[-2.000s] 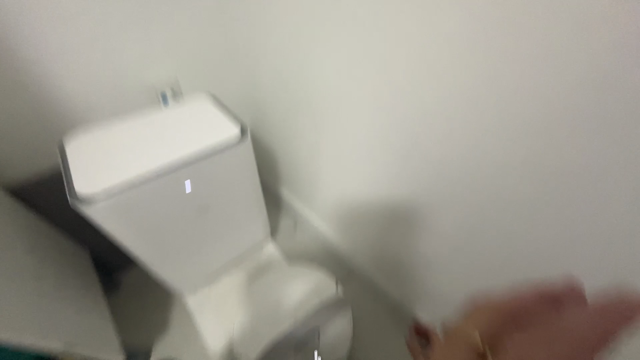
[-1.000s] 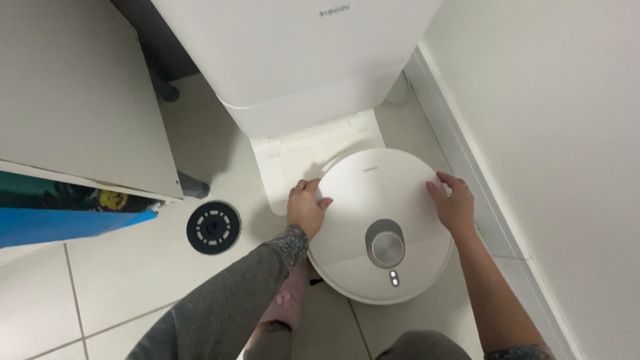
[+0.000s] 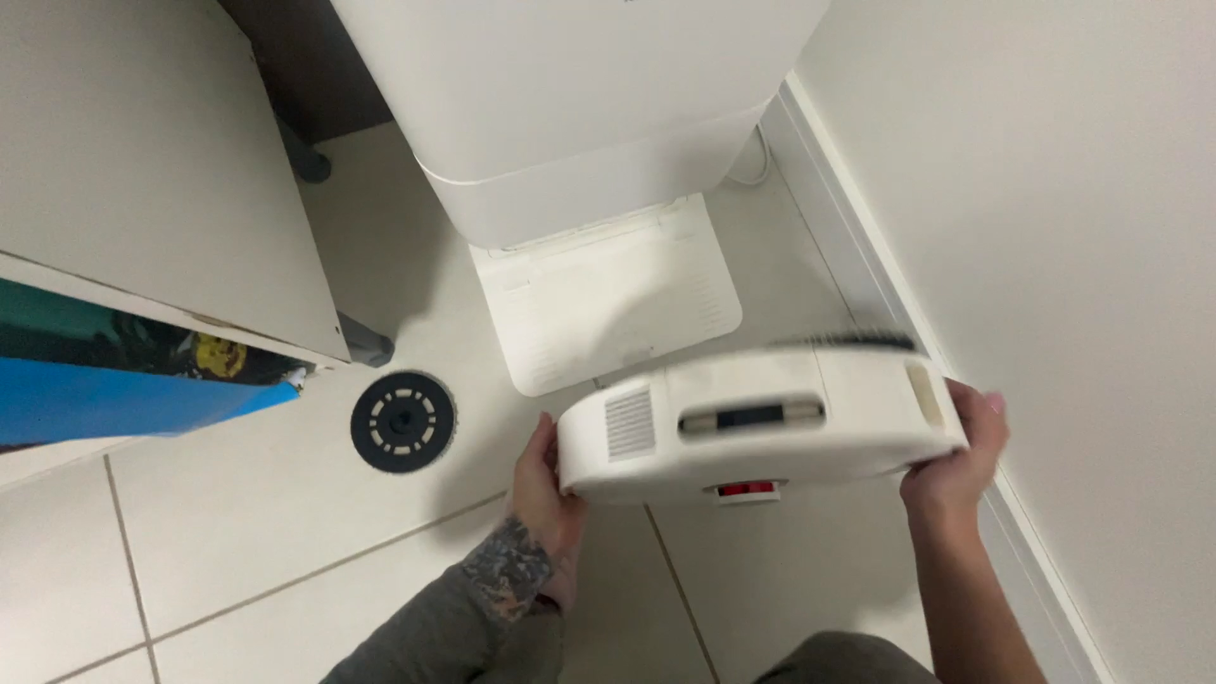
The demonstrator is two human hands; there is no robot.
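A white robot vacuum cleaner (image 3: 750,427) is held up on edge above the tiled floor, its side with a vent grille and a dark slot facing me. My left hand (image 3: 546,475) grips its left end, and my right hand (image 3: 964,446) grips its right end, fingers under the rim. A blurred dark mop pad shows along its far edge. Beyond it stands a tall white docking station (image 3: 589,104) with a flat white base plate (image 3: 608,294) on the floor. A round dark mop pad holder (image 3: 403,422) lies on the tiles left of my left hand.
On the left is a light cabinet (image 3: 142,161) with grey legs and a blue item (image 3: 123,399) on its lower shelf. A wall with a white skirting board (image 3: 883,256) runs along the right. A white cable (image 3: 760,161) lies behind the docking station.
A second ago the robot vacuum lay flat, top up, over the base plate between my hands. Now it is lifted and tilted on edge, nearer to me, and the base plate is uncovered.
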